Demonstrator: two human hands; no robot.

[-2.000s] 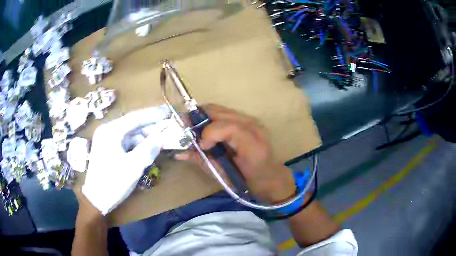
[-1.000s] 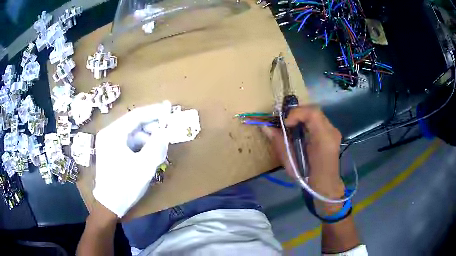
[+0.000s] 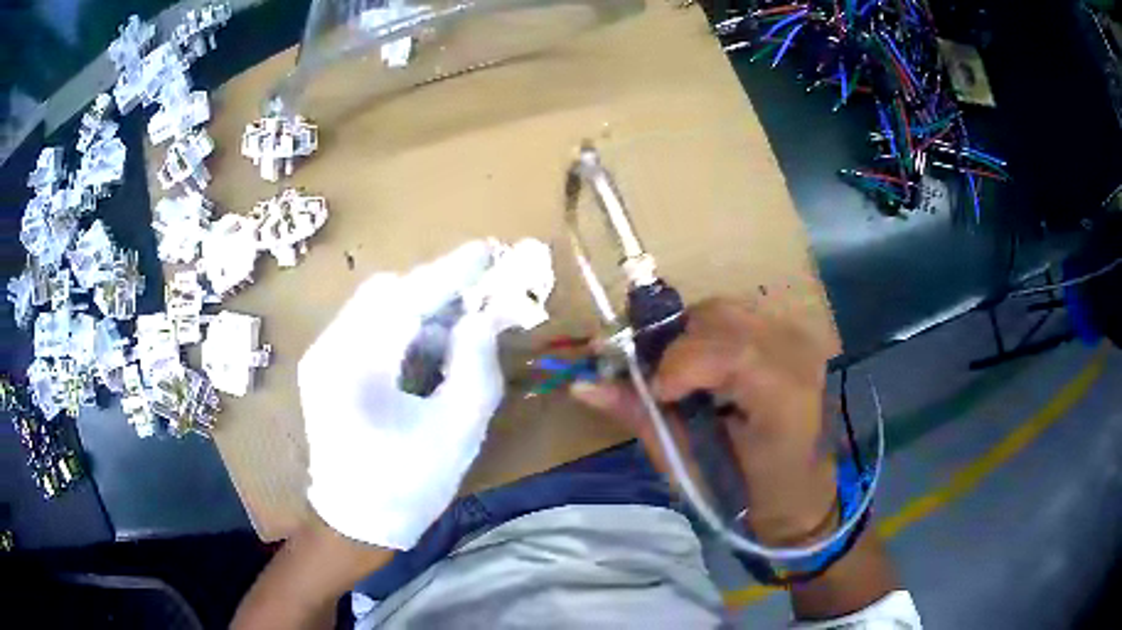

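My left hand (image 3: 400,382), in a white glove, holds a white plastic housing (image 3: 517,283) between thumb and fingers above the cardboard sheet (image 3: 455,172). My bare right hand (image 3: 751,406) holds the soldering iron (image 3: 652,308) with its silver barrel pointing up and left over the cardboard. Lead wires (image 3: 560,369), red, blue and green, stick out leftward from the right fingertips. Their ends are near the housing but apart from it. A pale solder feed tube (image 3: 671,449) loops from the iron over the right wrist, which has a blue strap (image 3: 851,505).
White housings (image 3: 185,246) lie in a loose heap at left, with small circuit boards (image 3: 43,449) at far left. The clear fume hood (image 3: 492,37) hangs over the back. Tangled lead wires (image 3: 917,99) lie at upper right on the dark bench top (image 3: 849,265).
Since one second ago, my right hand and iron have moved left, bringing the wires closer to the housing. My left hand and the housing appear slightly further right. The whole view has shifted a little.
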